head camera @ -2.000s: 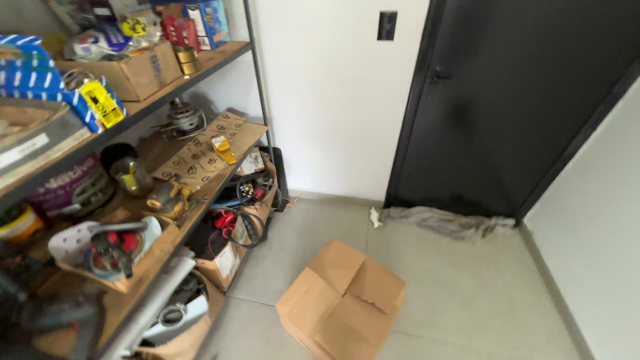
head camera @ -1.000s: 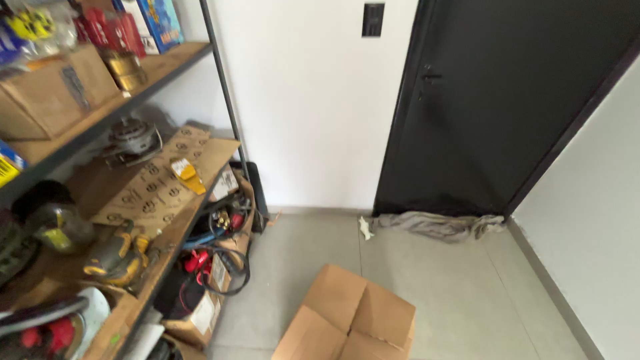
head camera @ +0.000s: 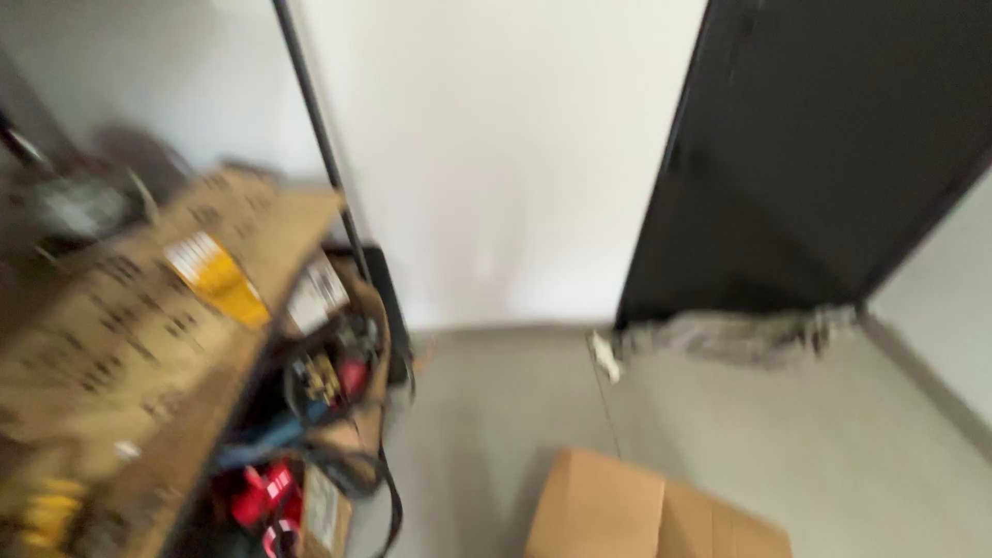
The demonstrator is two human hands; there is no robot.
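Observation:
Neither my left hand nor my right hand shows in the head view. A cardboard box (head camera: 597, 508) stands on the tiled floor at the bottom, cut off by the frame's lower edge. At the left, a wooden shelf bears a sheet of printed brown packing paper (head camera: 116, 310), and a yellow-orange packet (head camera: 218, 279) with a white end lies on it. A blurred yellow item (head camera: 50, 511) is at the lower left corner. Under the shelf, an open cardboard carton holds cables and fittings (head camera: 325, 380), with red items (head camera: 267, 496) below.
A black shelf post (head camera: 318, 124) rises before the white wall (head camera: 496, 170). A black door (head camera: 790, 170) stands shut at the right, with a crumpled cloth (head camera: 721, 337) along its foot. A small white scrap (head camera: 605, 356) lies on the floor, and a black cable loop (head camera: 395, 504) hangs beside the shelf.
The view has moved closer to the shelf's far end and the wall; the upper shelf has left the view. No hand shows in any of the frames.

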